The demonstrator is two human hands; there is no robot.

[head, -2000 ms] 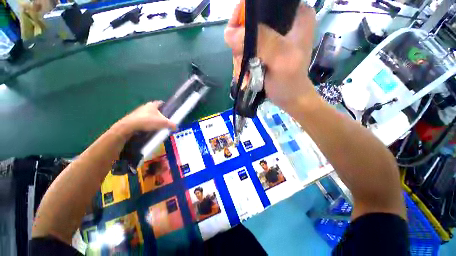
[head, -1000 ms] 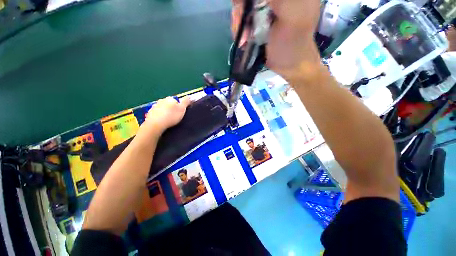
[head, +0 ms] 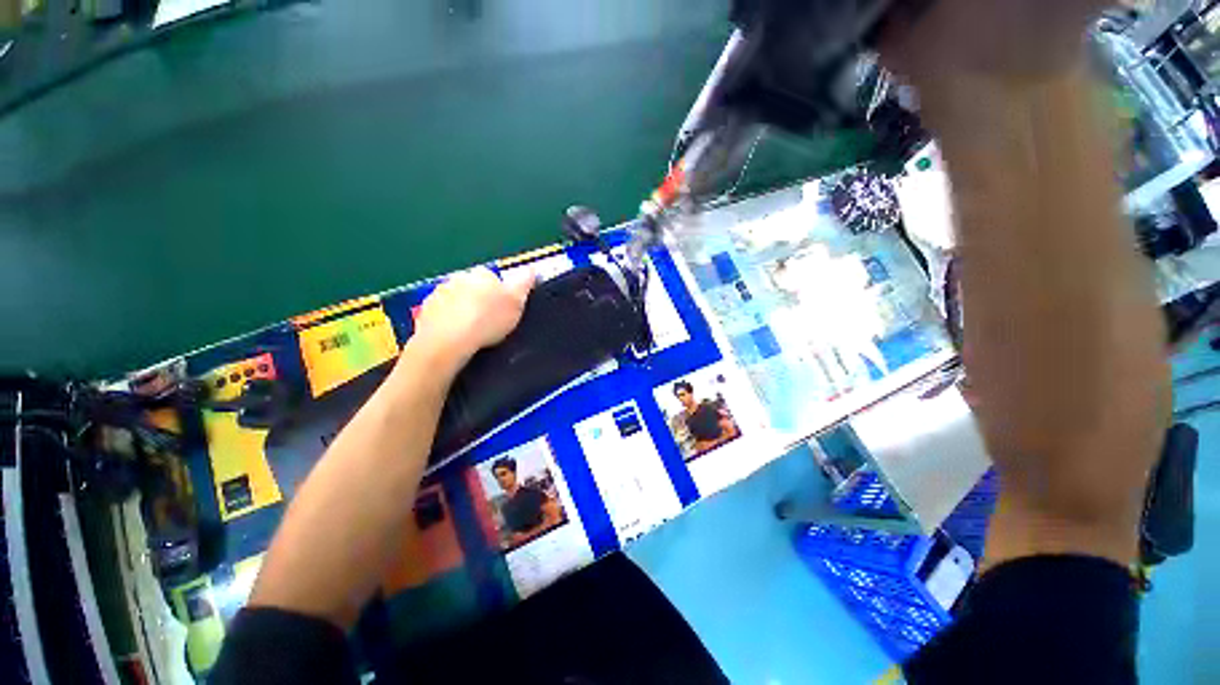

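A long black housing (head: 569, 328) lies slantwise on the blue printed sheet, its pale edge strip towards me. My left hand (head: 468, 315) grips it from above near the middle. My right hand (head: 983, 47) is at the top right, blurred and partly cut off, closed around the dark body of a screwdriver (head: 803, 60). A blurred silvery shaft with a red-orange part (head: 669, 187) slants down from there towards the housing's right end; whether it touches is unclear. A small black plug (head: 581, 222) stands beside that end, with thin black cord around it.
The green conveyor belt (head: 335, 161) runs behind the bench. Dark cables and parts (head: 147, 402) lie at the left. A white machine (head: 923, 208) is partly hidden behind my right arm. A blue plastic basket (head: 870, 589) is below the bench at lower right.
The housing was first tilted over the belt's edge, then laid on the sheet, where my left hand still holds it. My right hand and screwdriver have moved up and right from the housing's end.
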